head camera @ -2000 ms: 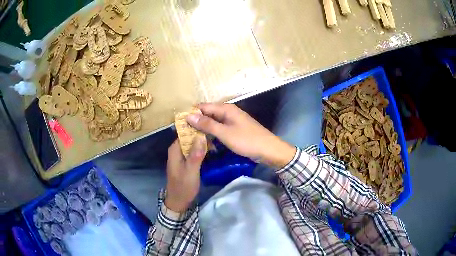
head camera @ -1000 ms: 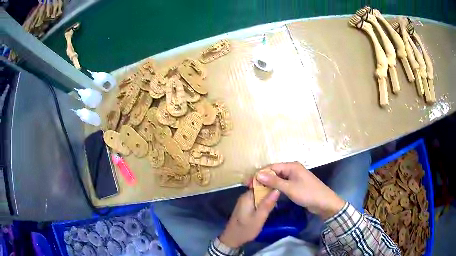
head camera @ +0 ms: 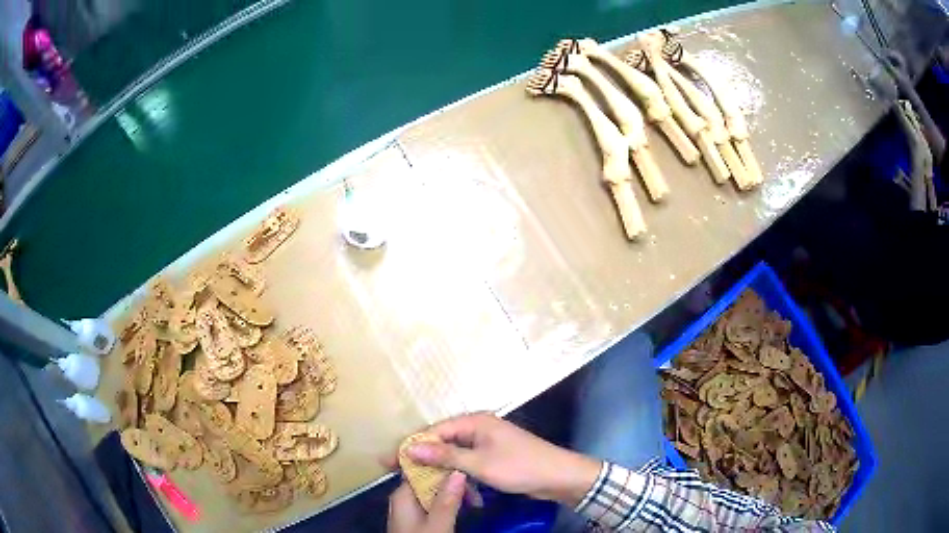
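Observation:
A tan sole piece (head camera: 424,474) is held between both hands just off the bench's near edge. My left hand (head camera: 425,512) grips it from below with the thumb on it; this hand is cut off by the bottom edge. My right hand (head camera: 489,454) holds its upper end with thumb and fingers. Whether a leg's foot is under the sole cannot be told. A heap of sole pieces (head camera: 255,401) lies on the left of the bench. Pale figure legs (head camera: 614,156) lie at the back right, feet away from me. A white glue bottle (head camera: 363,237) stands at the back middle.
Spare glue bottles (head camera: 78,372) stand at the left edge near a pink-red strip (head camera: 175,498). A green conveyor (head camera: 239,115) runs behind the bench (head camera: 562,292). A blue bin of sole pieces (head camera: 855,458) is at the right. A person in dark clothes (head camera: 885,260) is at the far right.
The view has swung right and forward, so the heap and both hands show lower and farther left, and the legs show fully. Both hands still hold the sole piece.

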